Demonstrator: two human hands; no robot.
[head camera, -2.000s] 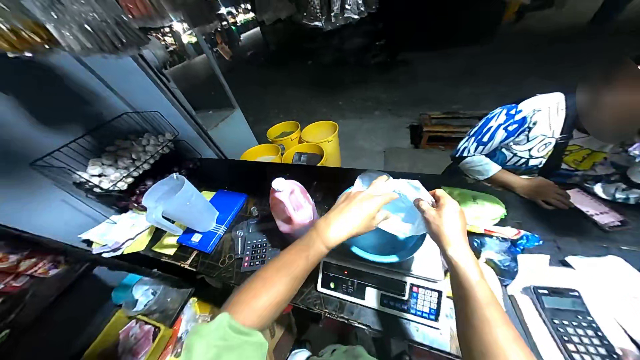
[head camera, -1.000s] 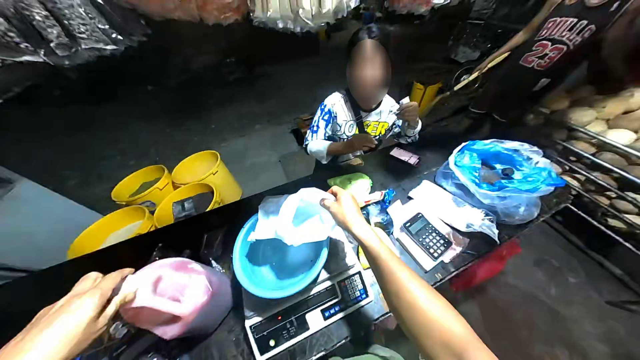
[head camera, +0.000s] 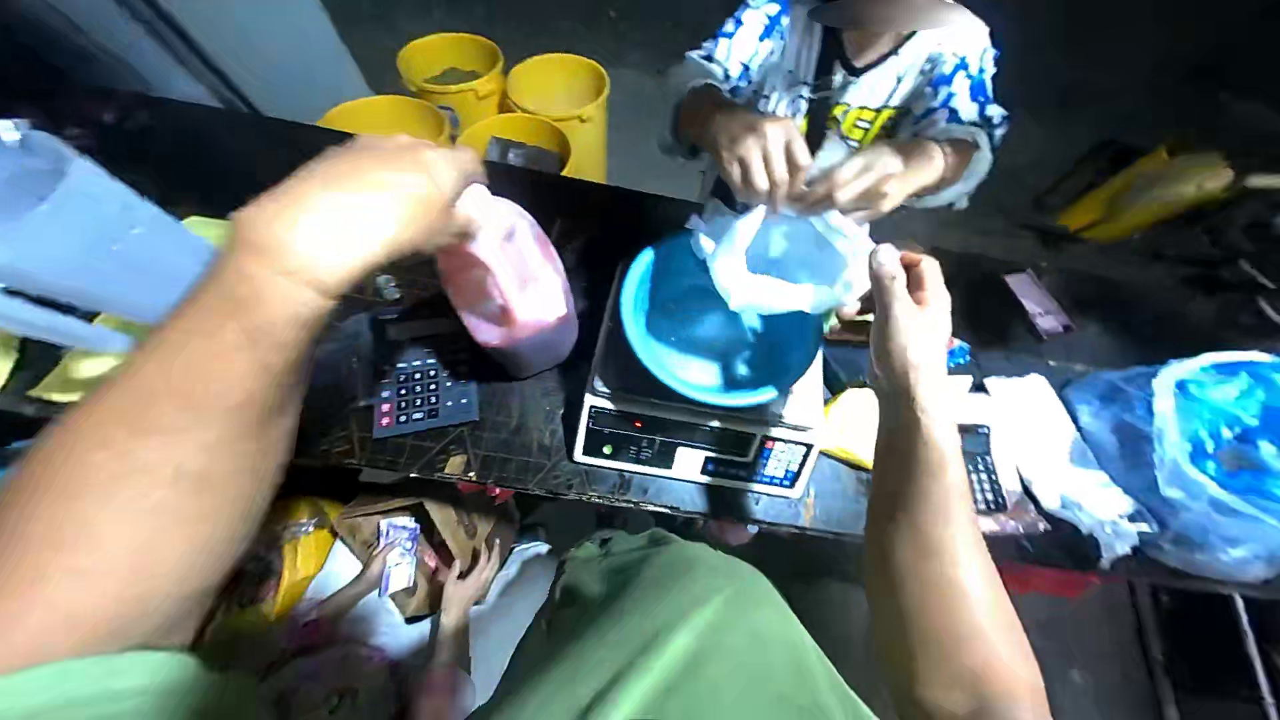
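Note:
My right hand (head camera: 908, 300) pinches the right edge of a thin white plastic bag (head camera: 785, 262), its mouth spread over a blue plastic basin (head camera: 700, 345). The basin stands on a digital weighing scale (head camera: 690, 445). Beyond the bag, the hands (head camera: 810, 170) of a person in a patterned top are at its far edge. My left hand (head camera: 400, 190), blurred, is at the top of a pink translucent plastic jug (head camera: 515, 285) that stands left of the scale; whether its fingers hold the jug I cannot tell.
A dark calculator (head camera: 425, 395) lies left of the scale, near a large clear pitcher (head camera: 90, 230). Yellow buckets (head camera: 560, 90) stand beyond the counter. To the right are another calculator (head camera: 982, 470) and a blue-lined plastic bag (head camera: 1220, 430). Below the counter, another person's hands hold banknotes (head camera: 398, 555).
Two seconds ago both my hands were at the white bag; my left hand has since moved to the pink jug. The person across the counter has brought their hands to the bag. The view has swung.

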